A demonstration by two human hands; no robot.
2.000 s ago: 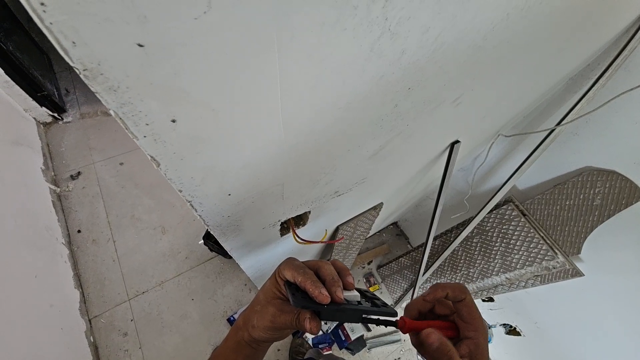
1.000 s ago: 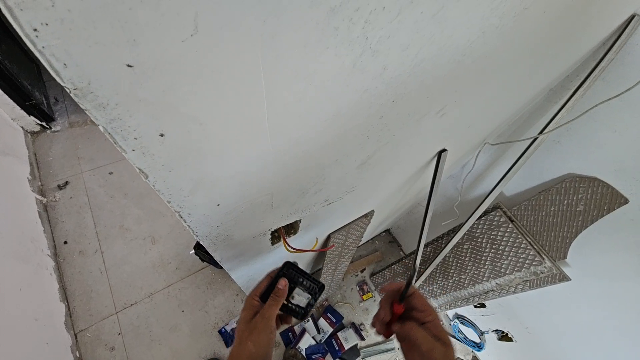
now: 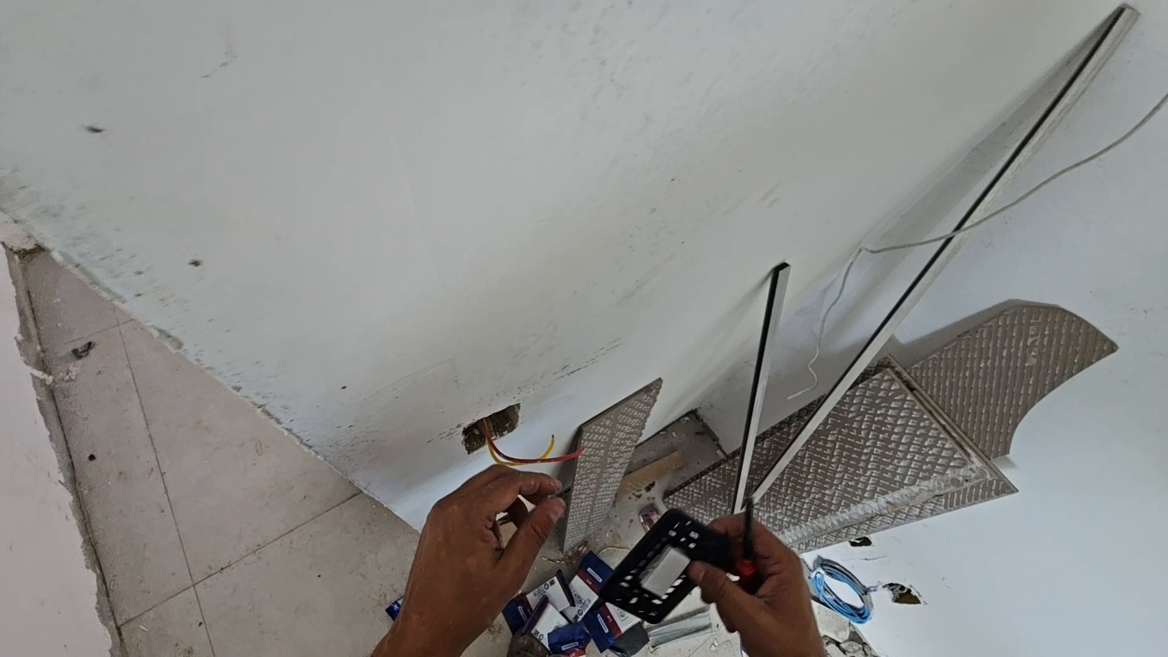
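My right hand (image 3: 762, 584) grips a black rectangular mounting frame (image 3: 630, 584) with a white module in it, together with a screwdriver (image 3: 748, 557) that has a red handle and a dark shaft pointing up. My left hand (image 3: 497, 538) is raised to the left of the frame, thumb and forefinger close together near the wires; whether something small is between them cannot be told. Red and yellow wires (image 3: 520, 459) stick out of a rough wall box hole (image 3: 491, 429) just above the left hand.
Textured tile pieces (image 3: 849, 447) lean at the wall's foot, a narrow one (image 3: 607, 465) near the wires. Two metal strips (image 3: 949, 237) lean against the wall. Blue and white small boxes (image 3: 570, 607) lie on the floor below my hands. A blue cable coil (image 3: 839, 591) is at the right.
The black frame has passed from my left hand to my right hand, which still has the screwdriver. My left hand has moved up toward the wires.
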